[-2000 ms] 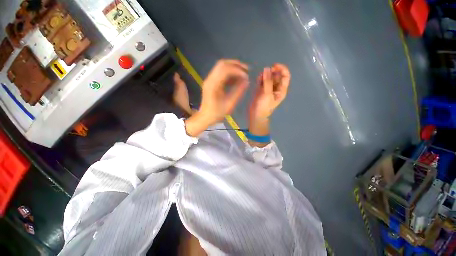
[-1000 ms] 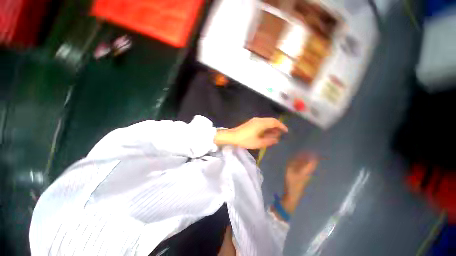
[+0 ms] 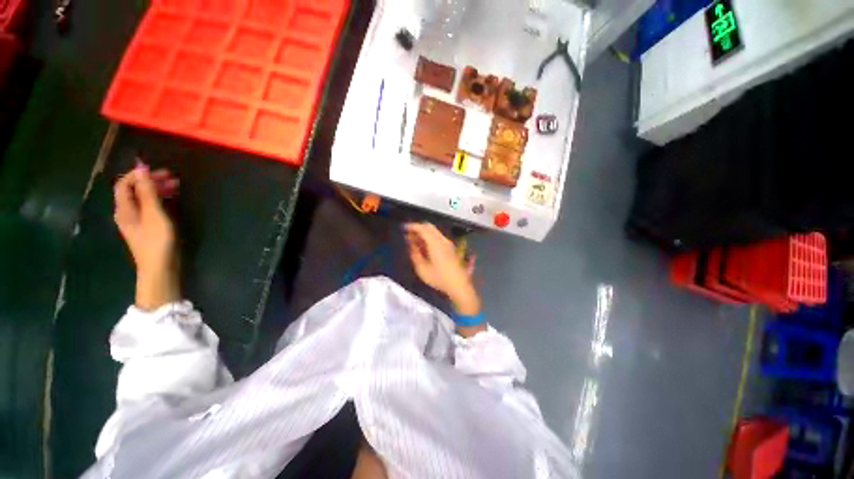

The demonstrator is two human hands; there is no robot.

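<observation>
My left hand [image 3: 148, 220] is over the dark green belt at the left, below the orange-red tray [image 3: 298, 140]. Its fingertips are at a small dark and pinkish piece [image 3: 167, 183], likely a watch housing; blur hides whether they grip it. My right hand [image 3: 442, 267], with a blue strap on its wrist, is in front of the white press bed [image 3: 356, 159]. Its fingers are apart and nothing shows in it. Brown fixture blocks [image 3: 437, 131] stand on the bed. A small dark rounded piece [image 3: 547, 123] lies right of them.
A blue stick [image 3: 378, 114] and a thin dark rod [image 3: 403, 126] lie on the bed's left side. Pliers [image 3: 562, 62] lie at its back right. The buttons include a red one [image 3: 502, 220]. Red baskets [image 3: 749, 273] stand at the right above the grey floor.
The view has turned left towards the belt and tray. My hands were close together over the floor; now my left hand is far left over the belt and my right hand is near the press.
</observation>
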